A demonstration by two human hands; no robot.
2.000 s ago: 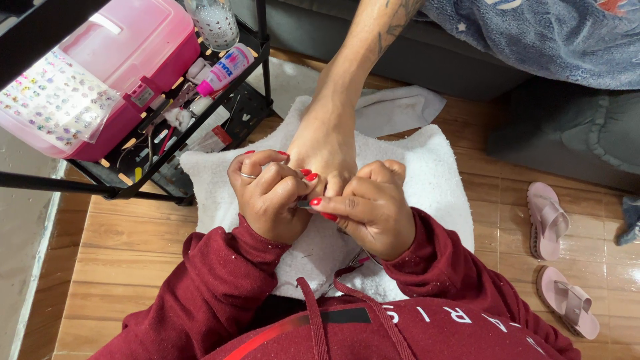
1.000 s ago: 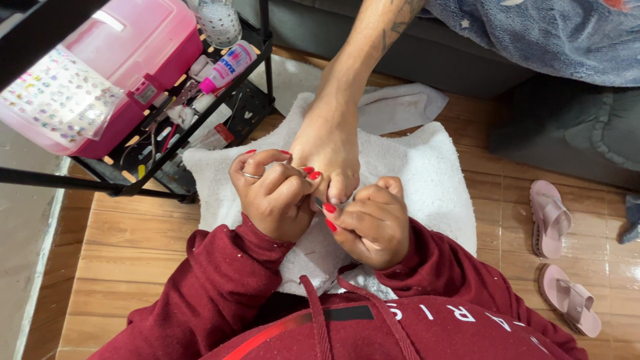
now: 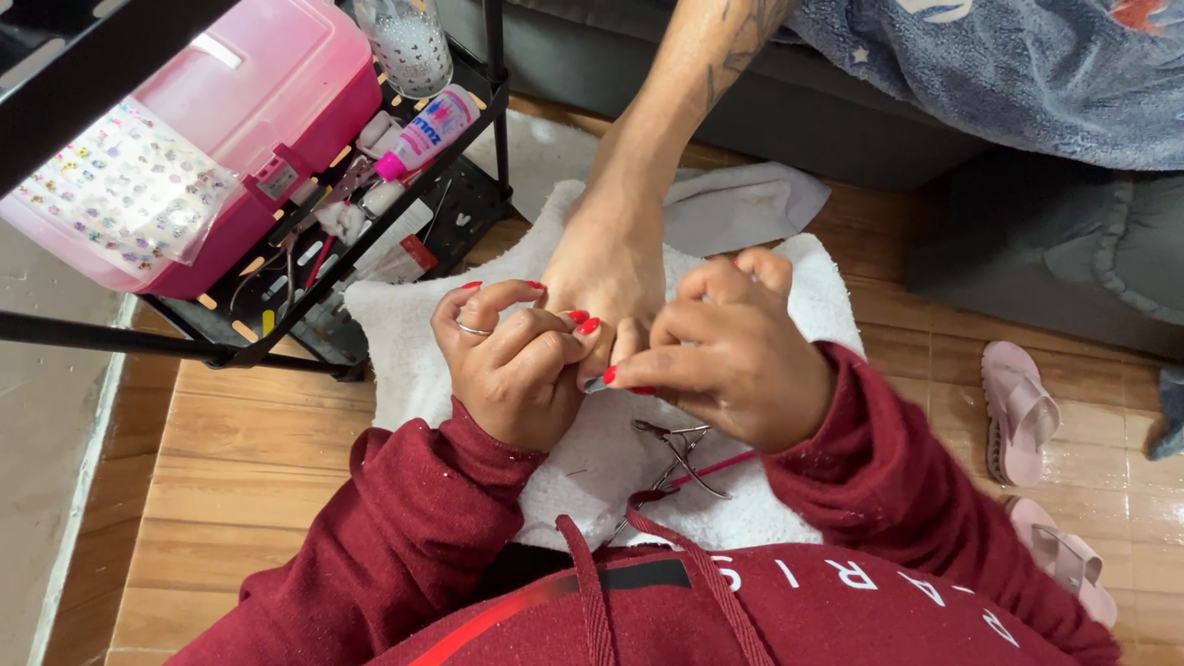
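Another person's bare foot (image 3: 615, 250) rests on a white towel (image 3: 795, 287) in front of me. My left hand (image 3: 523, 361) grips a toe at the end of the foot between its fingers. Between thumb and fingers, my right hand (image 3: 731, 351) pinches a small flat grey piece (image 3: 598, 384), perhaps a nail file, against that toe's tip; most of the piece is hidden. Metal cuticle nippers (image 3: 683, 453) lie on the towel below my right hand, beside a thin pink stick (image 3: 717, 469).
A black rack (image 3: 499, 111) at the left holds a pink plastic case (image 3: 268, 83), a sheet of nail stickers (image 3: 129, 185), a white bottle with pink cap (image 3: 435, 129) and small tools. Pink sandals (image 3: 1016, 412) lie on the floor at right, near a grey sofa (image 3: 1017, 231).
My right hand has shifted up and its fingers have spread somewhat, uncovering the nippers on the towel. My left hand stays at the toes.
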